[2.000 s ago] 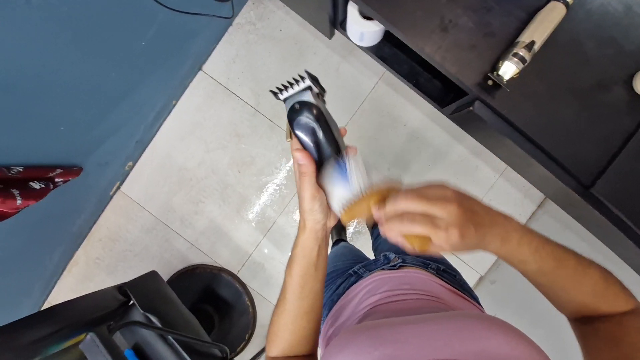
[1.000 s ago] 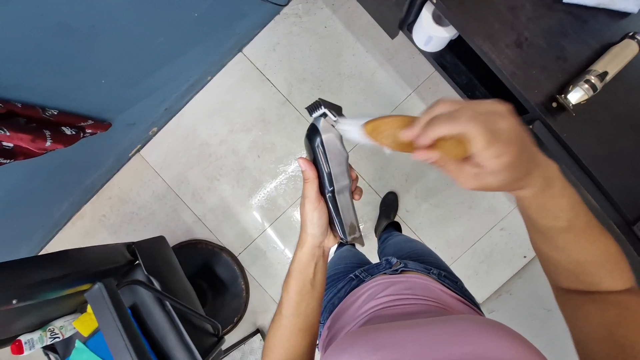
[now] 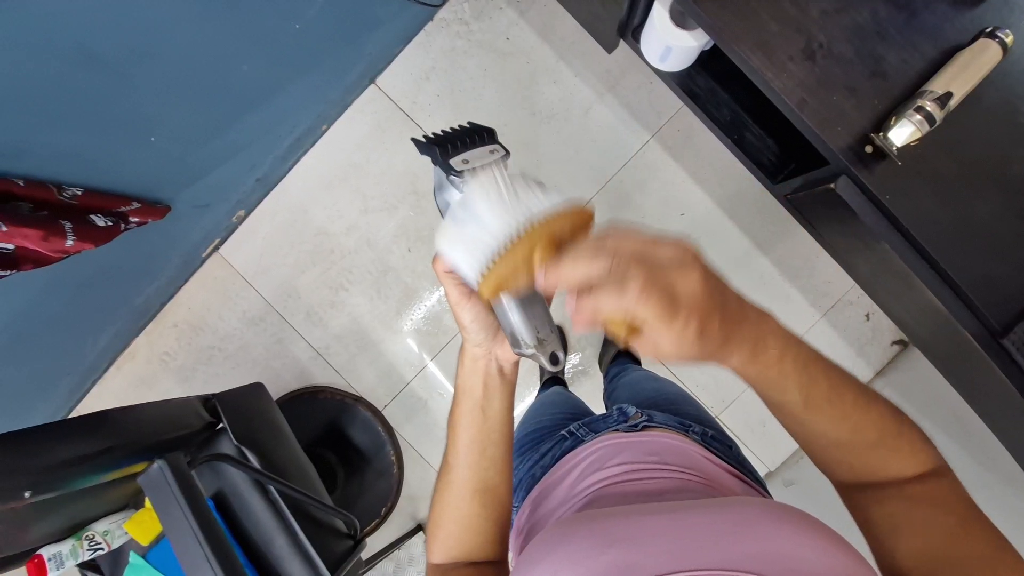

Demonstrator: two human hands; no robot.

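Note:
My left hand holds a grey metal hair clipper from below, its head pointing away from me. On the clipper's head sits a black guard comb with a metal plate. My right hand, blurred, grips a brush with a wooden handle. The brush's white bristles lie across the clipper body just below the guard and hide much of it.
A beige trimmer lies on the dark counter at the right. A white paper roll is beside it. At lower left stand a black chair and its round base. A red patterned cloth hangs by the blue wall.
The brush has moved from the side of the guard to the front of the clipper body. The clipper has turned, so that the guard's metal plate now faces the view.

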